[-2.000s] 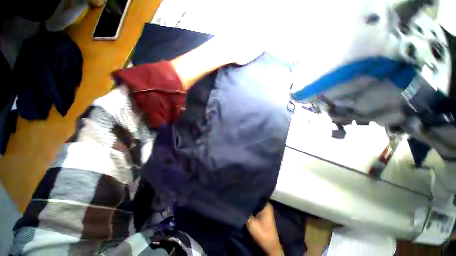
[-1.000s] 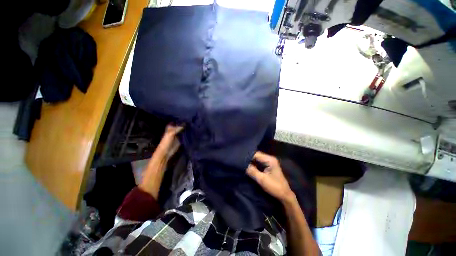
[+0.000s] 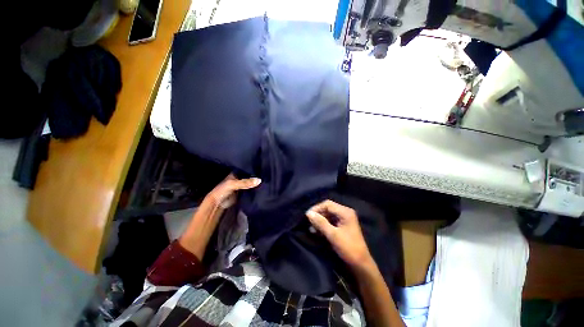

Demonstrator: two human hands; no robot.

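Note:
Dark navy cloth (image 3: 307,108) lies over the machine bed and hangs down to my lap. A puckered seam (image 3: 263,83) runs lengthwise through it. Its straight right edge runs up to the presser foot and needle area (image 3: 346,62). My left hand (image 3: 232,190) is at the cloth's lower left edge, thumb on top and fingers partly hidden under it, holding it. My right hand (image 3: 333,223) is over the cloth near my lap, fingers curled, thumb and forefinger together at the cloth; the fingertips' hold is hard to make out.
The white machine head (image 3: 512,32) with a blue stripe stands at upper right. Red-handled snips (image 3: 462,105) lie on the machine bed (image 3: 435,150). A control panel (image 3: 565,185) is at its right end. White cloth (image 3: 477,268) lies below. A phone (image 3: 145,20) and dark cloth (image 3: 83,89) lie on the wooden table (image 3: 83,185).
From one second ago, the cloth's upper left part has shifted and its top edge tilts. My left hand's thumb has moved right onto the cloth. Two seconds ago my left arm reached forward across the bed.

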